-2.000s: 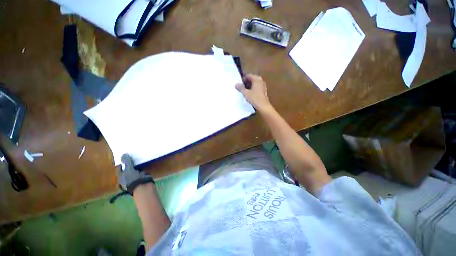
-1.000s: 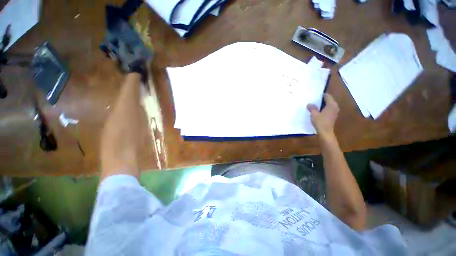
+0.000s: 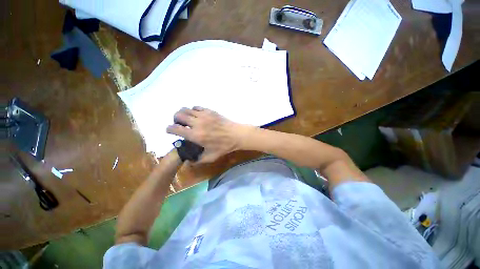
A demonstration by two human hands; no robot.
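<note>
A white paper sleeve pattern (image 3: 226, 79) with a domed top edge lies flat in front of me. Dark cloth (image 3: 281, 119) shows along its right and lower edges. My right hand (image 3: 208, 131), bare, is over my left hand, above the pattern's lower part. Its fingers are bent; what they grip is unclear. My left hand (image 3: 189, 151) shows only as a dark glove at the wrist; its fingers are hidden behind the right hand.
Grey and dark cloth pieces (image 3: 87, 50) lie at upper left beside the yellowish seam. A metal weight (image 3: 296, 21) and paper patterns (image 3: 363, 37) lie beyond. Shears (image 3: 37, 186) and a metal plate (image 3: 29, 128) lie left. A box (image 3: 426, 134) stands at right, below the table.
My left hand has come back from the dark cloth pieces, now further up the table. My right hand has left the pattern's right edge and moved left onto the left hand.
</note>
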